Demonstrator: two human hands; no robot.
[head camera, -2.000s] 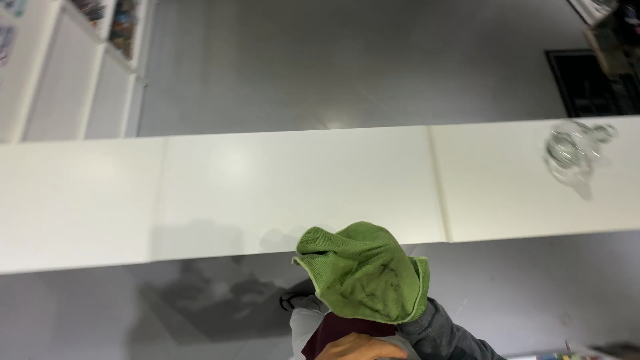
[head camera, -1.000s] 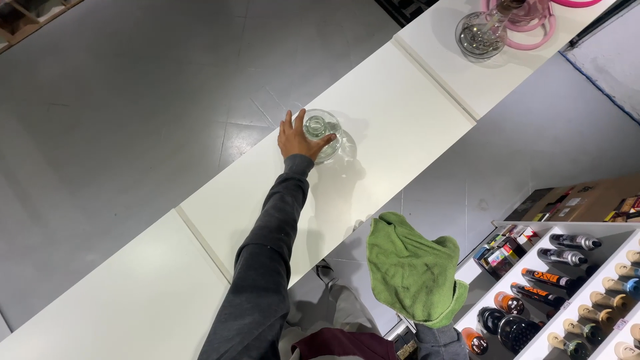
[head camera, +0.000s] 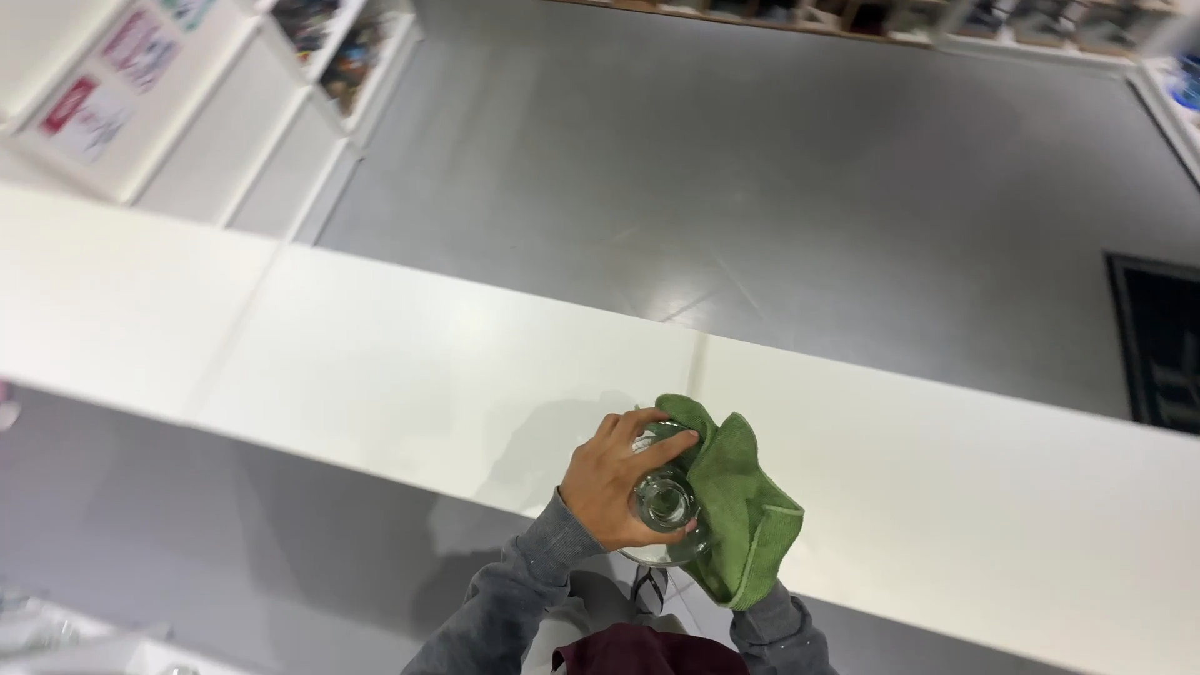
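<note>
A clear glass vessel (head camera: 667, 499) with a round neck and wide base is in the grip of my left hand (head camera: 609, 483), over the near edge of the white counter (head camera: 450, 356). The fingers and thumb curl around its sides. A green cloth (head camera: 750, 506) covers my right hand (head camera: 741, 525) and lies against the right side of the glass. The cloth hides the fingers of that hand; only the grey sleeve shows below it.
White shelving (head camera: 225, 122) with filled compartments stands at the upper left. Grey floor (head camera: 750, 169) lies beyond the counter, with a dark framed panel (head camera: 1162, 337) at the right. Glass items (head camera: 56, 637) sit on a white surface at the lower left.
The glass was upright on the counter under my left hand; now it is held near my body against the cloth. The cloth-covered hand has come up to it. The view has swung widely.
</note>
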